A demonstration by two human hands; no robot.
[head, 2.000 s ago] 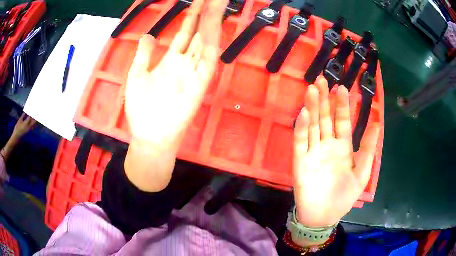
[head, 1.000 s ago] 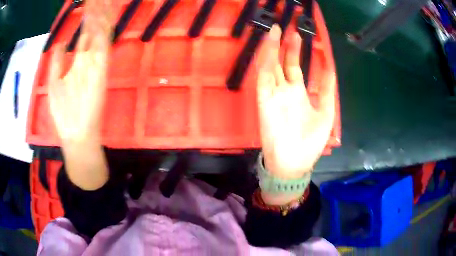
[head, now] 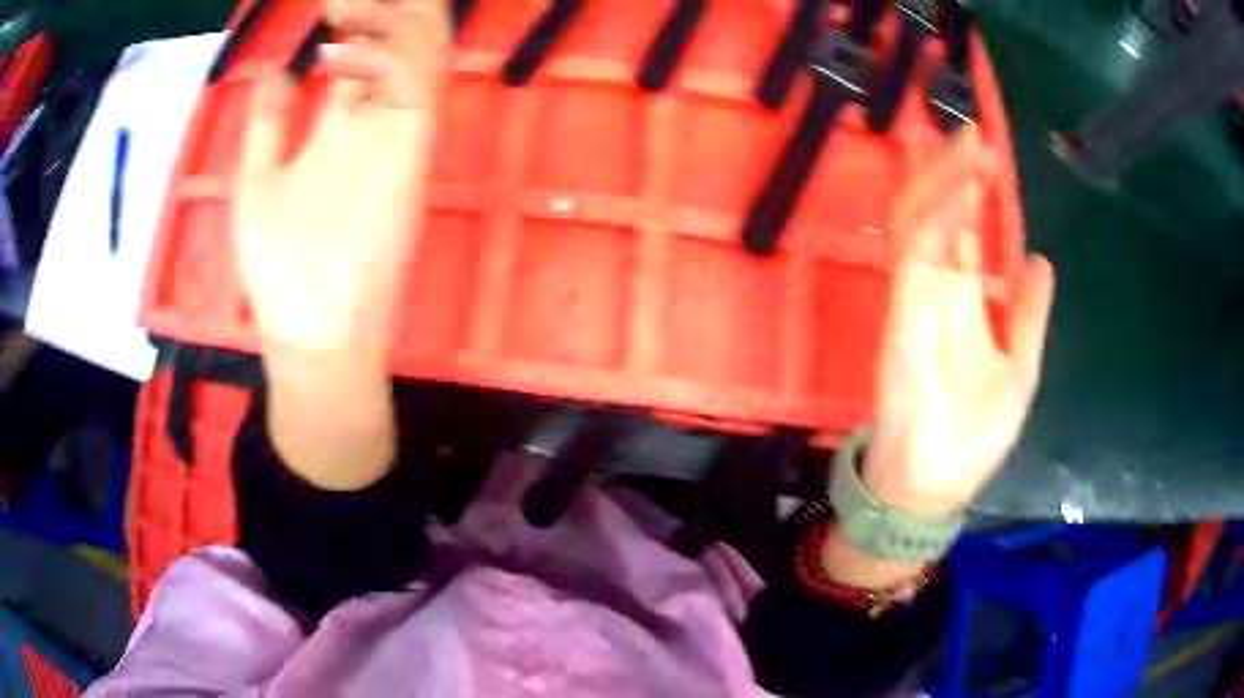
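Observation:
The orange-red compartment tray (head: 566,293) lies in front of me, with smartwatches along its far side. One smartwatch (head: 795,171) extends nearest to me, its black strap pointing down-left. My left hand (head: 328,232) is over the tray's left part, palm showing, blurred, with its fingers bent at the top near a black strap; no watch shows in it. My right hand (head: 948,361) is over the tray's right edge, empty, thumb apart, its fingertips blurred near the watches. Most watch cases are cut off by the top edge or blurred.
White paper (head: 85,252) with a blue pen (head: 120,191) lies left of the tray. Another orange-red tray (head: 212,471) is below the bench edge. A blue stool (head: 1057,607) stands lower right. Black straps (head: 570,471) hang or lie near my lap.
The view has swung, first right and then partly back left. Against the tray, my left hand has moved slightly inward with its fingers bending, and my right hand has moved outward to the right edge.

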